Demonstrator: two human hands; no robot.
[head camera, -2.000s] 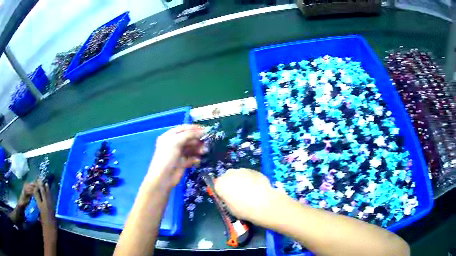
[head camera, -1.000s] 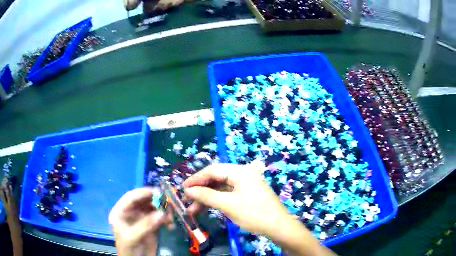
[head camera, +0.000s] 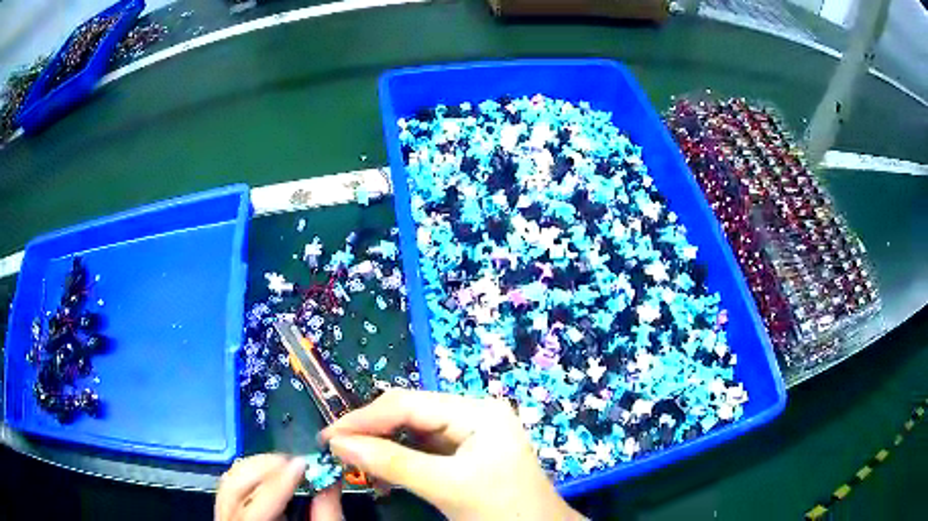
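My left hand (head camera: 267, 486), cut off by the bottom edge, holds a small turquoise part (head camera: 322, 472) between its fingertips. My right hand (head camera: 440, 448) is close beside it, thumb and index finger together at the part; whether they hold something small is hidden. An orange-and-black utility knife (head camera: 312, 374) lies on the bench behind my hands, its blade pointing away to the left; my right hand hides part of its handle. Tiny clear plates (head camera: 374, 326) and cross-shaped pieces lie scattered around the knife.
A large blue bin (head camera: 763, 379) of turquoise, white and black crosses stands to the right. A shallow blue tray (head camera: 168, 305) with dark wired units (head camera: 67, 351) stands left. A clear tray of red and silver components (head camera: 778, 224) lies far right. Another blue bin (head camera: 76, 63) stands far left.
My hands have come together around the turquoise part, lower in the view. The knife now lies more exposed behind them. The view has shifted, moving the bins left.
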